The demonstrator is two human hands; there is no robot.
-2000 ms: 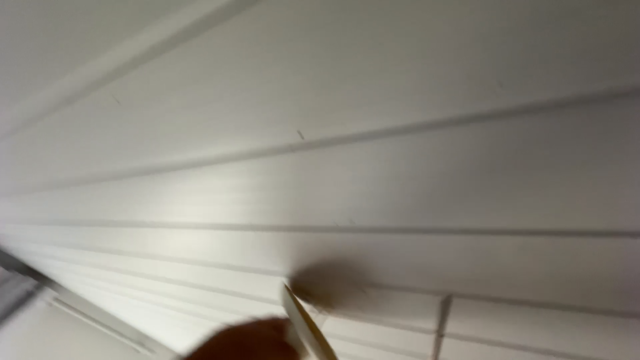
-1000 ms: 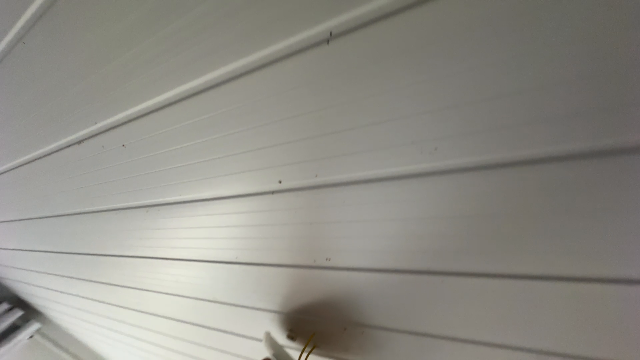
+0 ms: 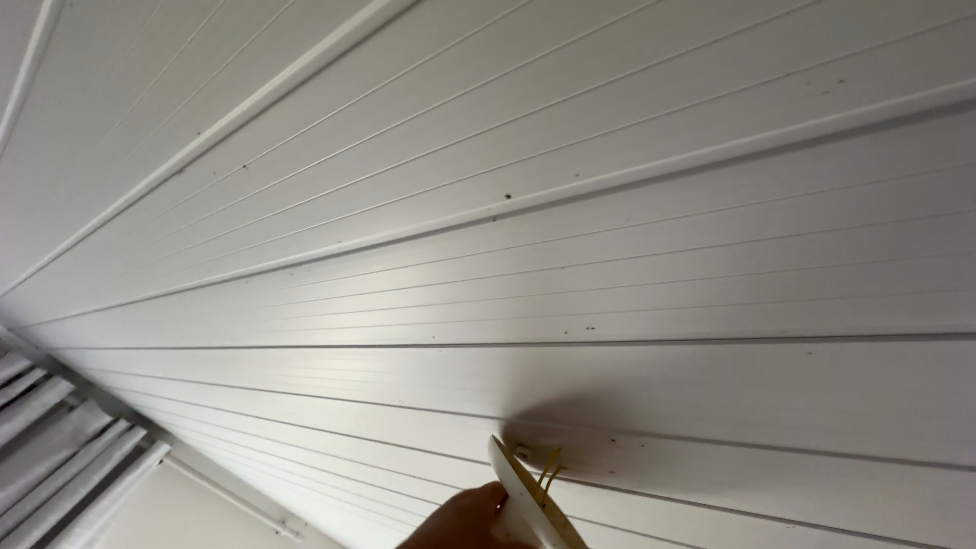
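My left hand (image 3: 476, 520) shows at the bottom centre and grips the edge of a round white plastic plate (image 3: 520, 488), perhaps a light fitting. The plate is tilted, seen nearly edge-on, close below a white panelled ceiling (image 3: 686, 389). Thin yellow wires (image 3: 550, 467) run between the inner side of the plate and the ceiling. A small pale round piece (image 3: 522, 451) sits at the ceiling beside the plate's upper edge. The hand and plate cast a soft shadow there. The lower part of the plate is cut off by the frame. My right hand is out of view.
Long ceiling panels with grooves and small dark specks fill most of the view. At the lower left hang grey-white curtains (image 3: 65, 427) below a dark rail (image 3: 99, 393). A thin white rod or pipe (image 3: 229, 496) runs along the pale wall near the ceiling edge.
The view has shifted, and more of the curtains shows than a second ago. The hand and plate, mostly below the frame then, show more now. The hand stays at the plate.
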